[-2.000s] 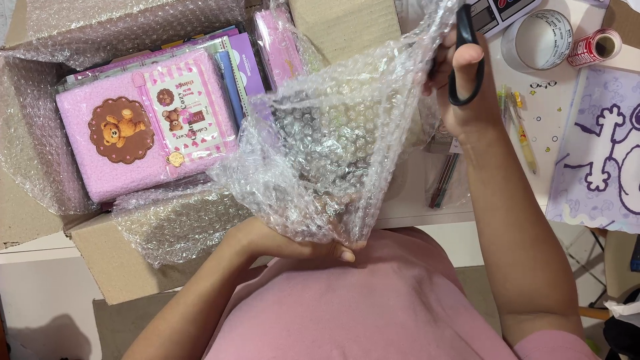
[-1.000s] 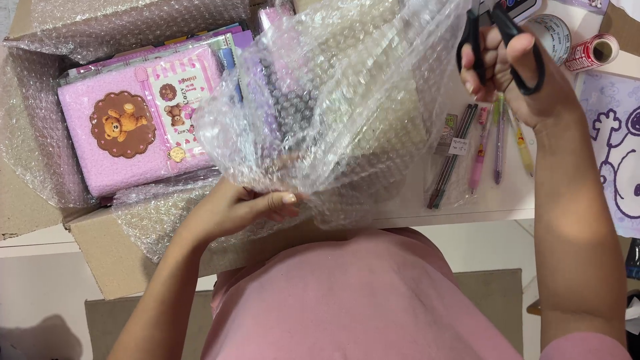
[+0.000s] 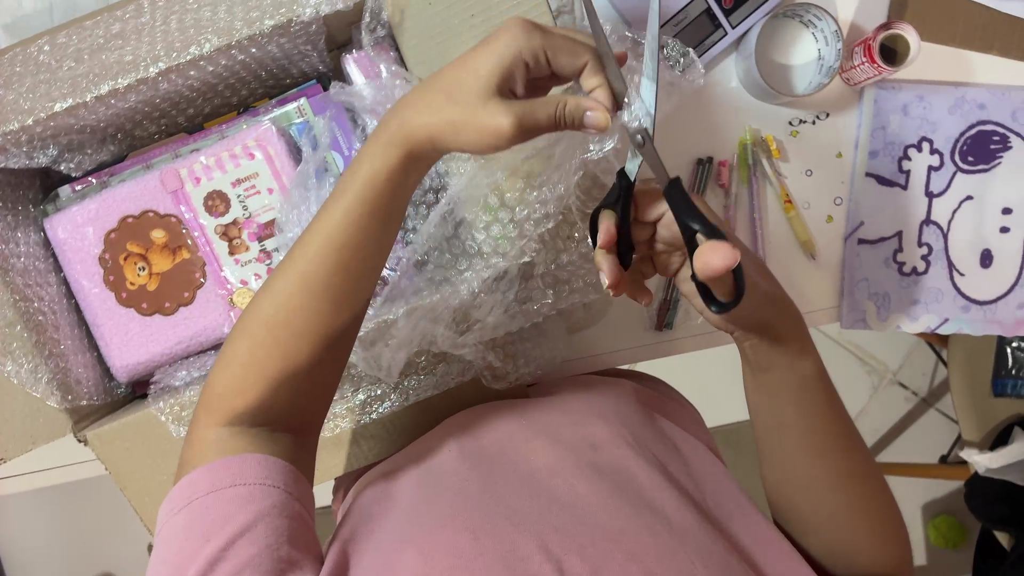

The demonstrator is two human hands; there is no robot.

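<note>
My left hand (image 3: 532, 92) pinches an edge of the bubble wrap (image 3: 496, 272) between thumb and fingers, close to the scissor blades. On my right hand (image 3: 668, 248), thumb and fingers pass through the black handles of a pair of scissors (image 3: 642, 144), whose blades stand apart and point away from me, with wrap beside them. The loose wrap hangs below both hands and covers part of an open cardboard box (image 3: 120, 472). Inside the bubble-lined box lies a fluffy pink notebook (image 3: 96, 296) with a brown teddy-bear patch (image 3: 152, 262), next to a purple packet (image 3: 332, 132).
Several pens (image 3: 784, 200) lie right of the scissors. Beyond them are a wide roll of clear tape (image 3: 790, 52), a small red-and-white roll (image 3: 880, 54) and a grey device with dark panels (image 3: 712, 24). A purple folder with a cartoon dog (image 3: 932, 216) lies at the right.
My left hand has moved from the lower edge of the wrap up and right to the scissor blades. The scissors' blades, largely out of view earlier, now show spread apart.
</note>
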